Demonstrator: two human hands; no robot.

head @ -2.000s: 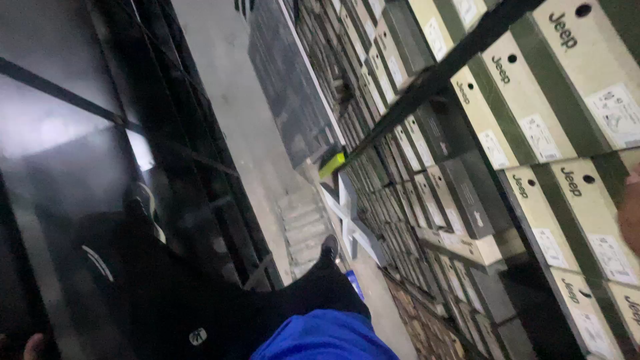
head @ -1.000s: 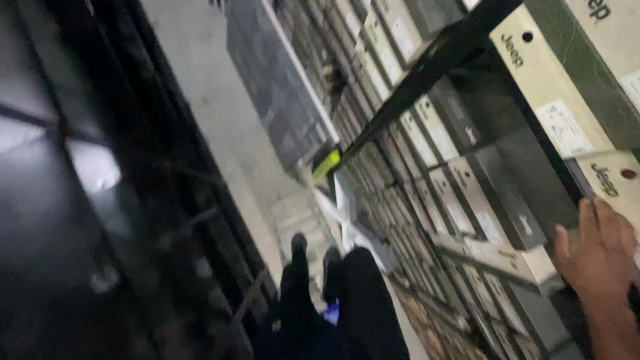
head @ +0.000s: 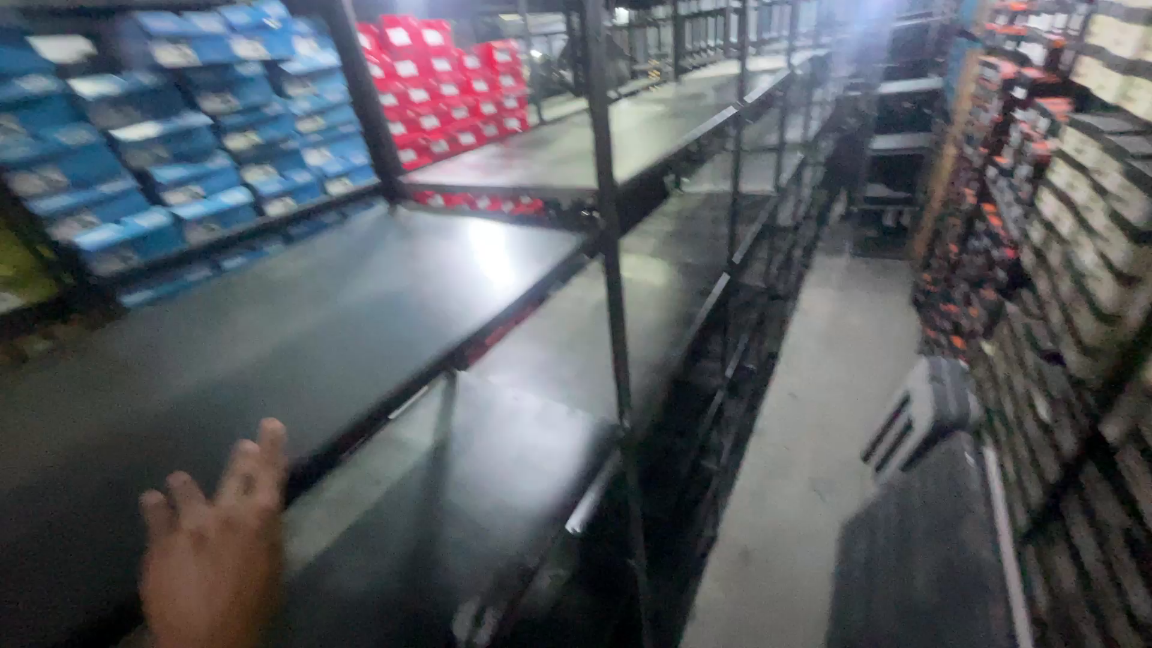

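Note:
My left hand (head: 216,540) is raised at the lower left, its fingers spread over the front edge of a dark metal shelf (head: 297,333); whether it touches the shelf is unclear. Nothing is held in it. My right hand is out of view. Behind the shelf stand stacked blue shoeboxes (head: 216,216) with pale labels, and farther right a stack of red boxes (head: 450,90). The whole view is blurred.
A black rack post (head: 612,270) rises beside the aisle floor (head: 774,450). A grey platform cart or similar flat object (head: 909,549) lies along the right side, by racks full of stacked boxes (head: 1080,234). A white shelving unit or ladder (head: 900,139) stands far down the aisle.
The view has swung up and left, away from the Jeep boxes. My right hand, on those boxes a second ago, has left view; my left hand now shows over the shelf.

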